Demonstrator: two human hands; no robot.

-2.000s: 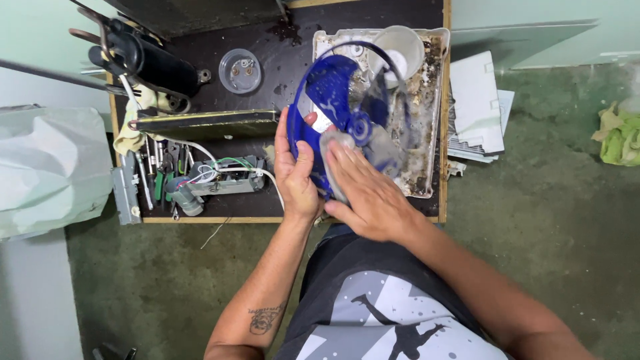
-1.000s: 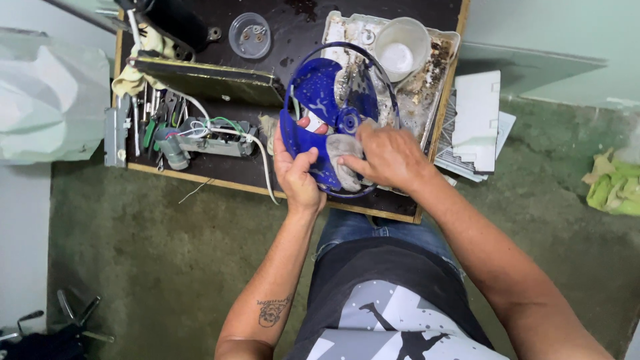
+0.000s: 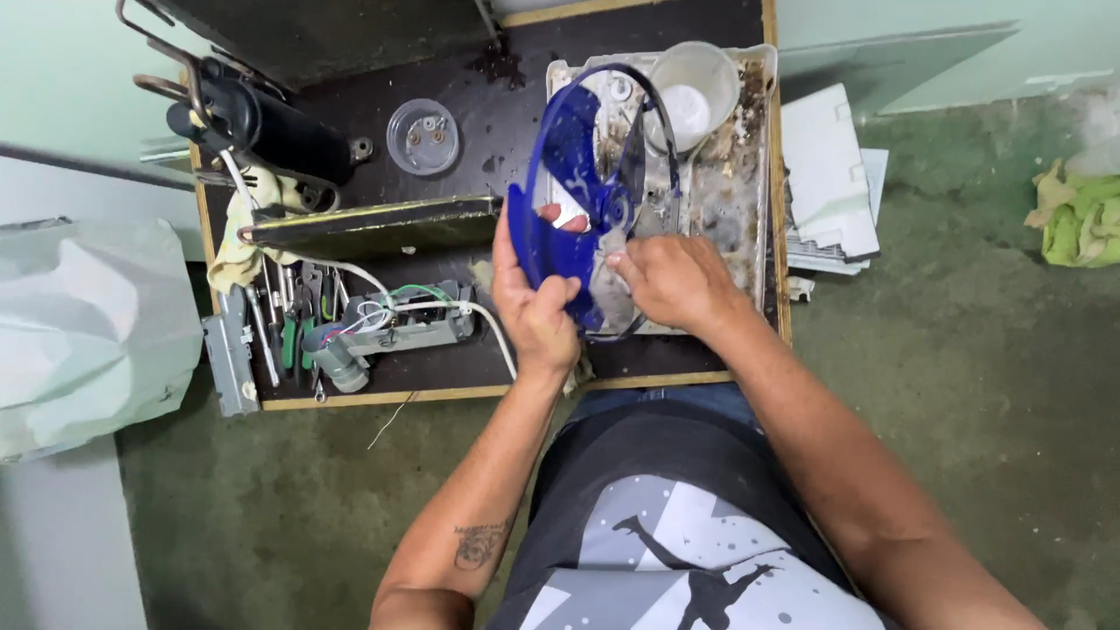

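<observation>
A blue plastic fan wheel with a thin outer ring (image 3: 560, 175) is tilted up above the table's front part, wet in places. My left hand (image 3: 538, 306) grips its left blade and rim, with fingertips showing through the gap between blades. My right hand (image 3: 678, 280) pinches a grey wet cloth (image 3: 612, 280) against the lower right blade, below the hub. Behind the wheel lies a dirty white plastic tray (image 3: 735, 210), and a translucent plastic tub (image 3: 693, 96) stands on it.
A small clear dish (image 3: 423, 137) holds several small metal parts. At left are a black cylindrical compressor (image 3: 289, 140), a flat dark panel (image 3: 385, 227), hand tools (image 3: 302, 315) and a grey control box with wires (image 3: 411, 324). White panels (image 3: 818, 175) lie beyond the table's right edge.
My right hand has moved with the cloth over the blades, and the fan wheel has turned and tilted in my left hand. The view has shifted.
</observation>
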